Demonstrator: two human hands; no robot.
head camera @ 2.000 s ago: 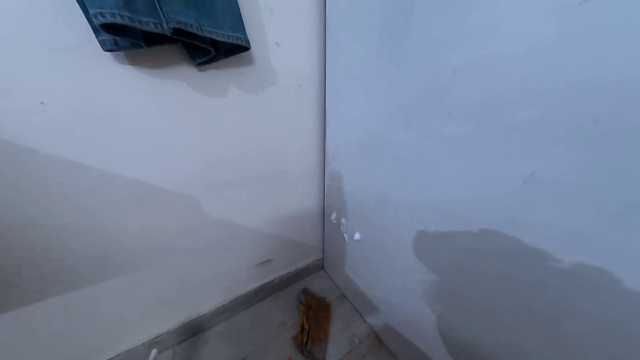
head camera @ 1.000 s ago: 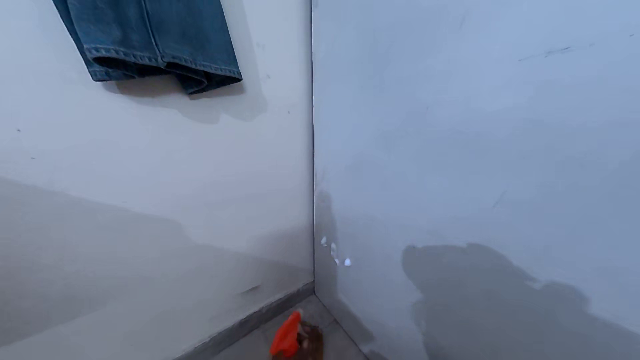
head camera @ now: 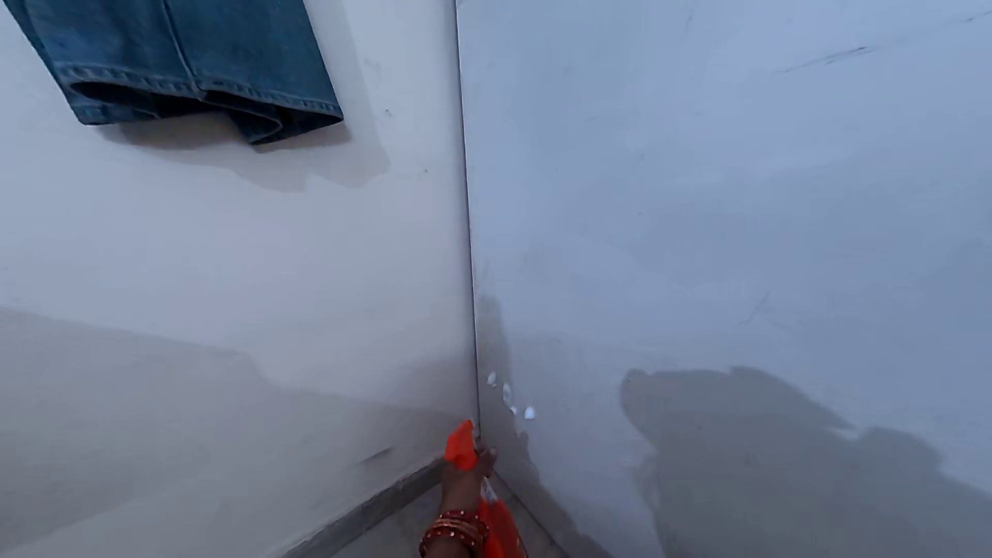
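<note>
My left hand [head camera: 469, 473], with red and gold bangles [head camera: 456, 531] on its wrist, reaches from the bottom edge into the lower corner where two walls meet. Its fingers are closed around a thin bright orange thing [head camera: 462, 446], a cloth or a bag. One part sticks up beside the fingers, and a longer orange part hangs on the right of the wrist, running out of view at the bottom. What lies behind the hand is hidden. My right hand is not in view.
Blue denim clothing [head camera: 256, 62] hangs on the white wall at the upper left. A grey skirting [head camera: 376, 511] runs along that wall's foot. The bluish wall [head camera: 697, 232] on the right has small white patches [head camera: 529, 413] and a dark shadow. Grey floor shows at the bottom.
A hand holding the orange thing has come clearly into view at the corner. Two seconds ago a brownish-yellow piece lay on the floor there; it is not visible now.
</note>
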